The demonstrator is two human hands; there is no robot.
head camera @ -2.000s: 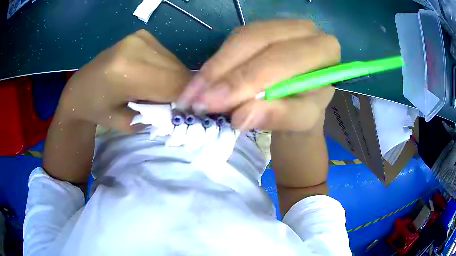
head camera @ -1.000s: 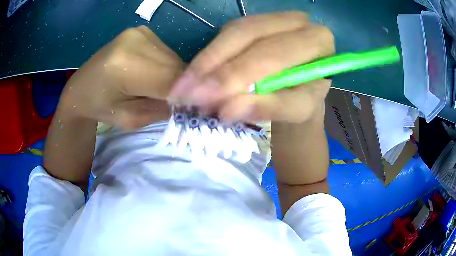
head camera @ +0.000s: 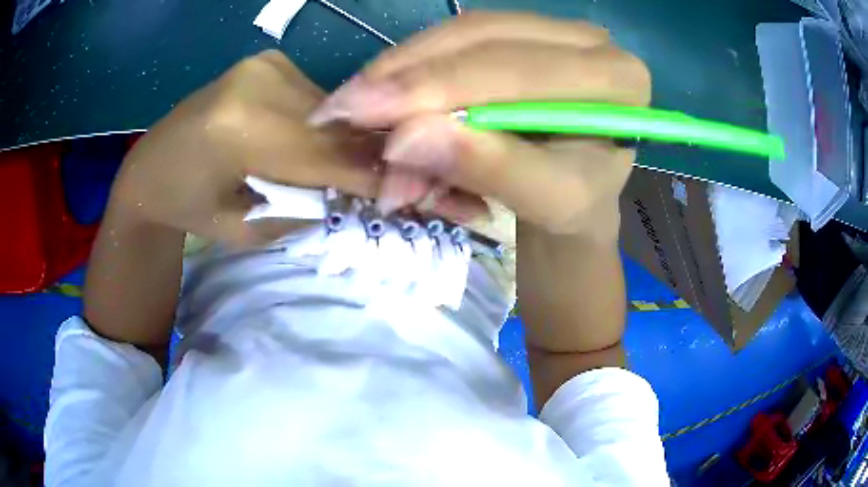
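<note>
A row of tagged tubes (head camera: 411,231) shows several small round blue-purple ends with white flag labels (head camera: 395,266) hanging below them, above the lap. My left hand (head camera: 238,143) is closed on the left end of the row; its fingertips are partly hidden. My right hand (head camera: 514,114) holds a bright green slim tool (head camera: 628,124) between its fingers, the green handle pointing right. The tool's tip is hidden or blurred near the fingers. My right fingertips are just above the row; whether they touch it is unclear.
A tagged stem (head camera: 284,13) lies on the dark green bench (head camera: 124,76). A clear plastic box (head camera: 809,124) stands at the right. A brown carton with white lining (head camera: 685,247) is below the bench at right. A red object (head camera: 33,224) is at left over the blue floor.
The green tool has turned from slanting up to the right to slanting slightly down to the right. My right fingers have shifted over the row, uncovering more tube ends. My left hand stays nearly still.
</note>
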